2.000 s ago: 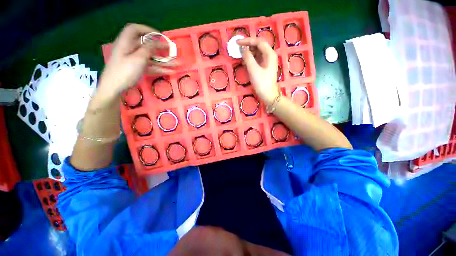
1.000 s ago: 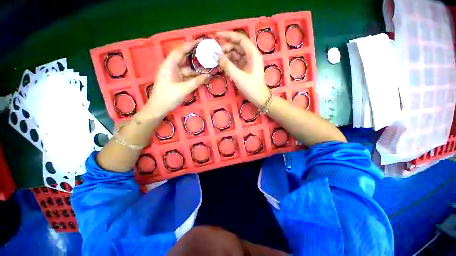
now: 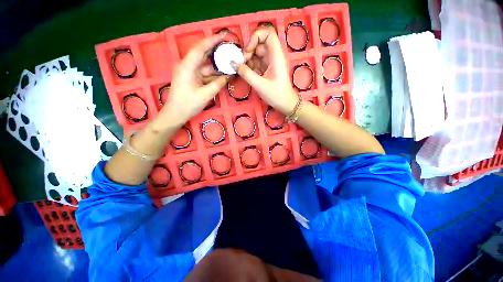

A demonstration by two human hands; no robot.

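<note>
My left hand [image 3: 196, 80] holds a dark ring [image 3: 216, 58] above the upper middle of the red-orange parts tray [image 3: 151, 56]. A white round disc [image 3: 226, 57] lies over the ring's opening. My right hand [image 3: 266, 71] is on the ring's other side, its thumb pressing on the disc near its lower right edge. Rings, such as one at the upper left [image 3: 124, 63], sit singly in most tray pockets. Two pockets in the back row show no ring. My forearms and hands hide some pockets.
Messy spent die-cut sheets [image 3: 69, 132] lie left of the tray. On the right are a loose white disc [image 3: 373, 54], fresh white sheets [image 3: 422, 88] and a red tray under a translucent cover sheet [image 3: 474, 82]. Another red tray [image 3: 59, 224] is at the lower left.
Two seconds ago my hands were apart, the left with a ring, the right with the disc. They came together, disc on ring. Since then they have barely moved; the tray sits slightly higher in view.
</note>
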